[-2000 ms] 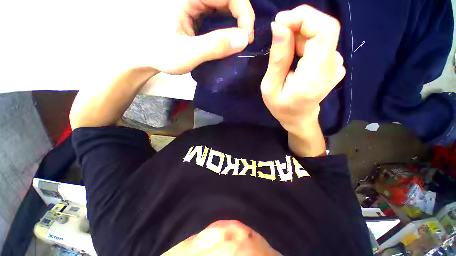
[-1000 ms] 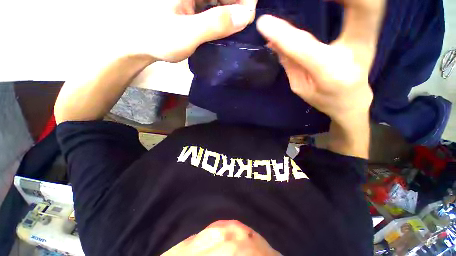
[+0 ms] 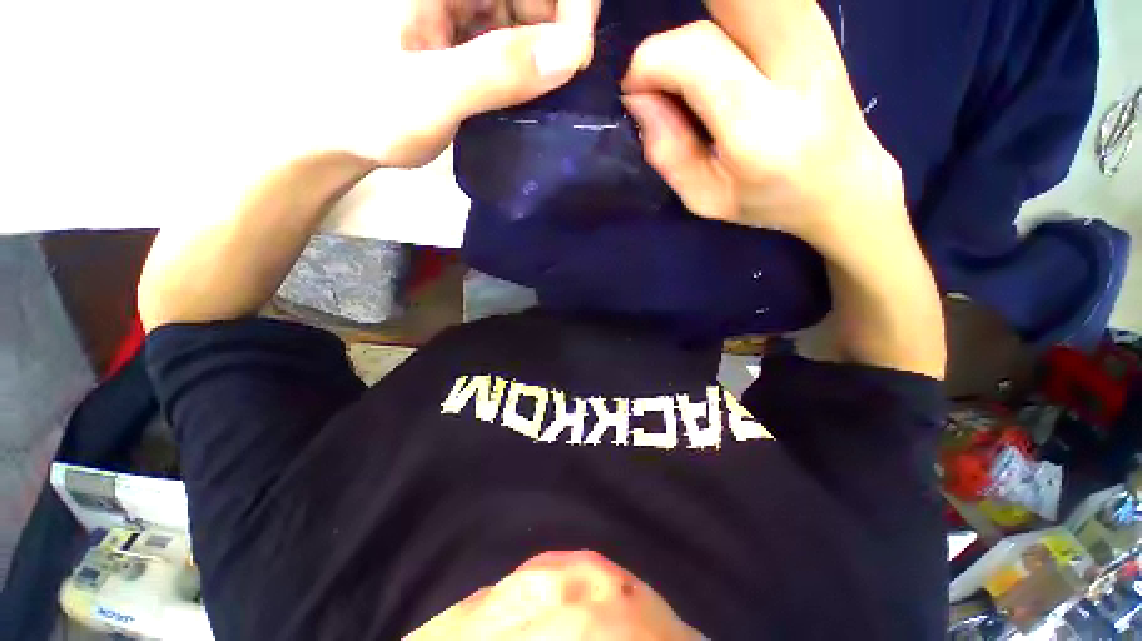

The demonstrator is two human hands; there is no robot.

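Observation:
A dark navy garment (image 3: 651,266) lies over the white table and hangs over its edge toward me. My left hand (image 3: 482,78), partly cut off by the top edge, pinches the navy cloth between thumb and fingers. Below it is a shinier navy pocket piece (image 3: 570,169) with short white stitches along its upper edge. My right hand (image 3: 751,132) is just right of the left one and does not touch it. Its thumb and index fingertips are close together beside the stitches. No needle or thread can be made out in them.
The white table (image 3: 163,113) is at left. A navy sleeve (image 3: 1064,282) with pale cuff stitches lies at right. Small silver scissors (image 3: 1117,132) lie at the far right. Grey fabric (image 3: 341,278) is below the table edge. A white machine (image 3: 132,582) and red and clear bags (image 3: 1002,470) are lower down.
My right hand moved from beside the left, out to the right with the thumb spread, then back with its fingers curled together. My left hand kept its pinch and shifted slightly left.

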